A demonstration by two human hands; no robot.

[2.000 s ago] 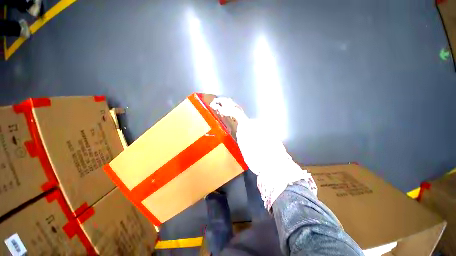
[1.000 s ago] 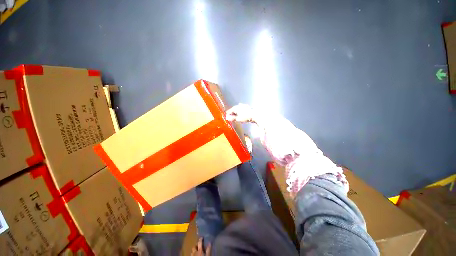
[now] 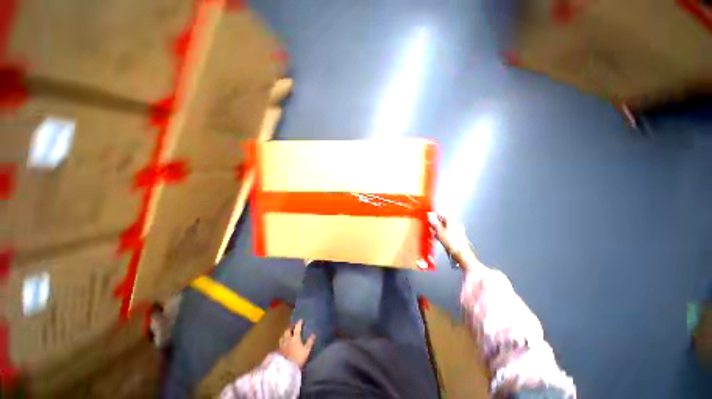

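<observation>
A tan shipping carton (image 3: 343,238) lies straight in front of me, above my legs. Red packing tape (image 3: 336,203) runs along its centre seam, and more covers both short edges. White glare lines show on the tape's right half. My right hand (image 3: 451,238) is at the carton's right edge, its fingertips at the taped edge beside the seam end; blur hides whether it grips the edge or holds a tool. My left hand (image 3: 297,345) is low by my thigh, away from the carton, fingers apart, with nothing visible in it. What bears the carton is hidden.
Stacked cartons (image 3: 86,195) with red tape and white labels rise close on the left, with a pale wooden edge (image 3: 269,121) beside them. Another carton (image 3: 617,47) is at the upper right. Cartons flank my legs. A yellow line (image 3: 228,298) crosses the dark floor at lower left.
The carton now appears level instead of slanted and sits further right in view. My left hand shows more fully. The left stack looms larger, and a carton shows at upper right.
</observation>
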